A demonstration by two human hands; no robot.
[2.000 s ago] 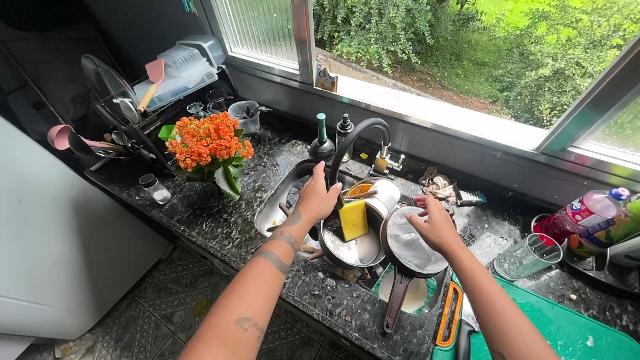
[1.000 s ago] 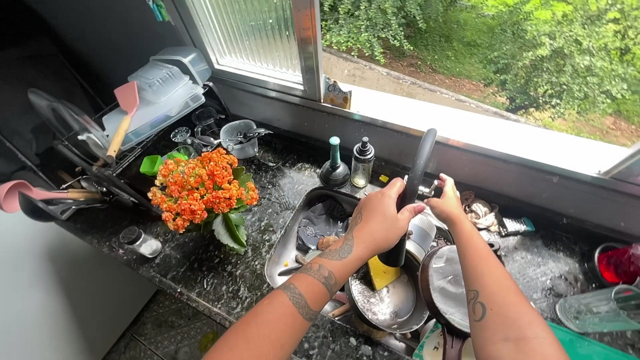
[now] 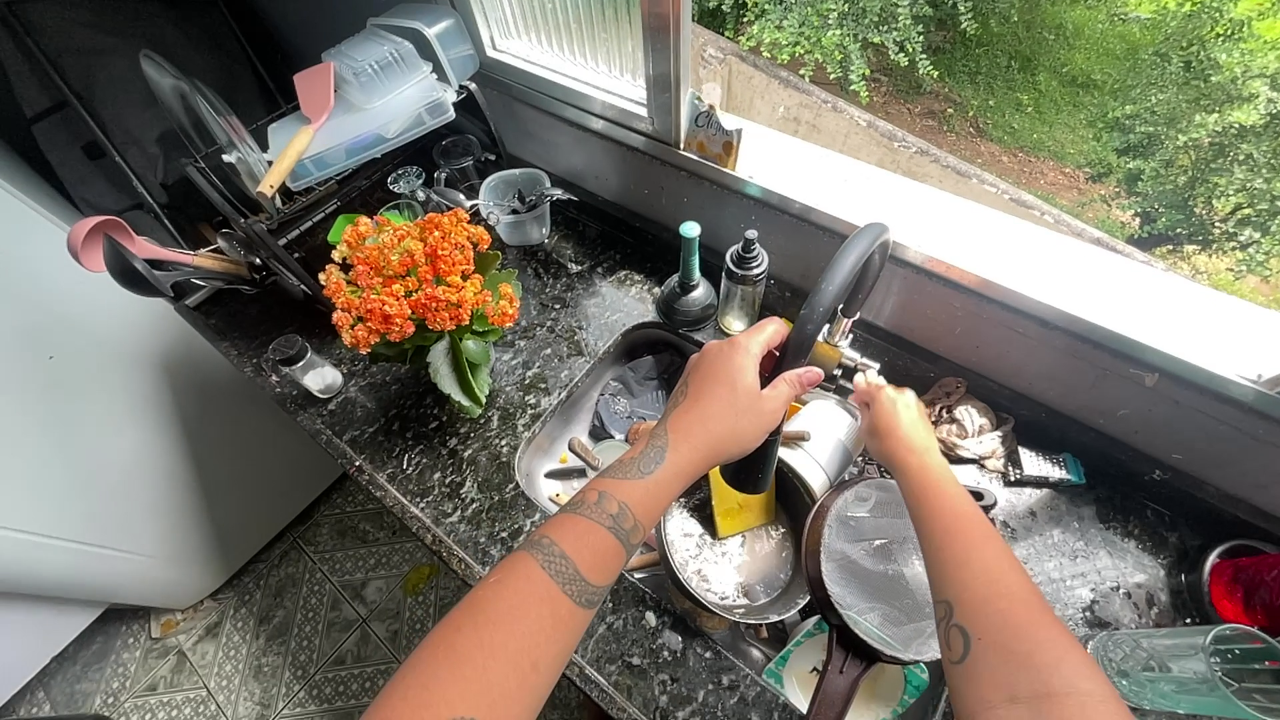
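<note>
My left hand (image 3: 735, 395) is wrapped around the black flexible faucet spout (image 3: 835, 290) over the sink (image 3: 545, 440). My right hand (image 3: 890, 415) has its fingers on the metal tap handle (image 3: 858, 362), to the right of the spout. Under the spout's end, a yellow sponge (image 3: 740, 510) rests in a metal pot (image 3: 735, 575) with whitish water. A mesh strainer (image 3: 875, 565) lies over dishes beside the pot, beneath my right forearm. A white metal mug (image 3: 825, 440) is behind the pot. Dark items and wooden handles lie in the sink's left part.
A potted orange-flowered plant (image 3: 410, 285) and a glass shaker (image 3: 308, 368) stand at left, near a dish rack with plastic containers (image 3: 370, 120). A plunger (image 3: 688, 295) and a pump bottle (image 3: 743, 285) are behind the sink. At right are a crumpled cloth (image 3: 965, 425), grater (image 3: 1040, 466) and glass pitcher (image 3: 1180, 670).
My right hand has gone from the strainer to the tap handle. My left hand stays at the spout. The view has moved closer to the sink.
</note>
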